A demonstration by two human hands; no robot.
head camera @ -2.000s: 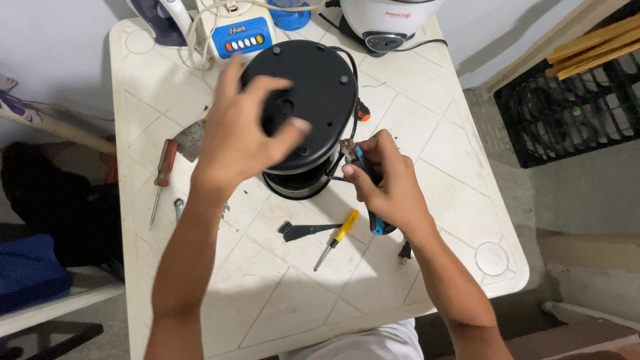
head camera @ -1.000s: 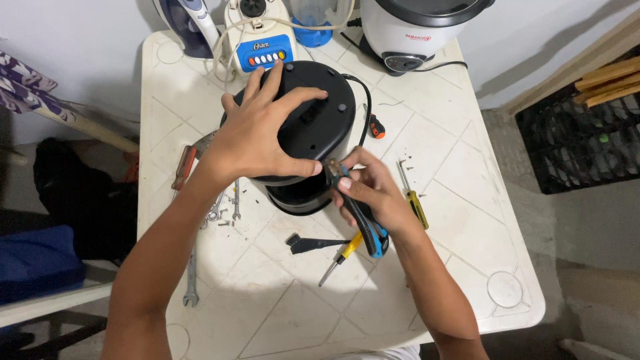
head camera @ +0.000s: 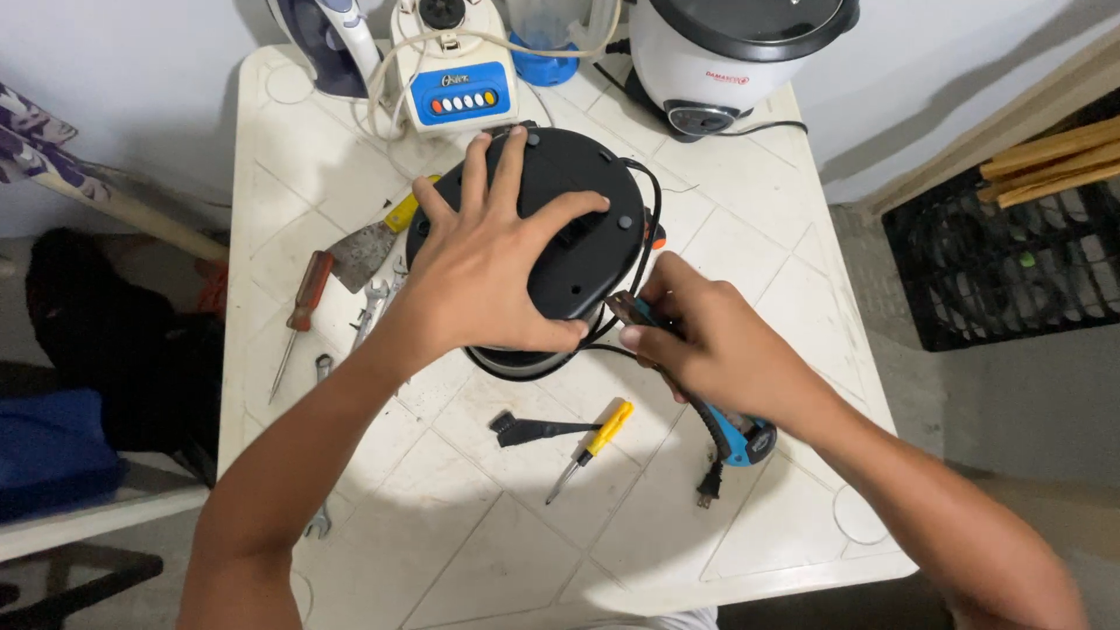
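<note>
My left hand (head camera: 490,254) lies with spread fingers on the round black base (head camera: 604,249) of an appliance, its thumb over the near rim. My right hand (head camera: 709,341) grips blue-and-black pliers (head camera: 731,429), whose jaws are at the base's right edge, beside the black power cord (head camera: 654,210). The cord's plug (head camera: 709,488) lies below the pliers. Nearer me are a black brush (head camera: 534,429) and a yellow-handled screwdriver (head camera: 604,430). Left of the base lie a putty knife (head camera: 363,254), a red-handled screwdriver (head camera: 311,284) and several wrenches (head camera: 372,302).
A clothes iron (head camera: 328,44), a blender base (head camera: 459,92), a blue-bottomed clear container (head camera: 544,61) and a white rice cooker (head camera: 717,83) stand along the back of the white table (head camera: 525,560). A black plastic crate (head camera: 1006,262) is at the right, off the table.
My left hand, lifted and blurred two seconds ago, has come down onto the black base. My right hand keeps hold of the pliers near the base's edge.
</note>
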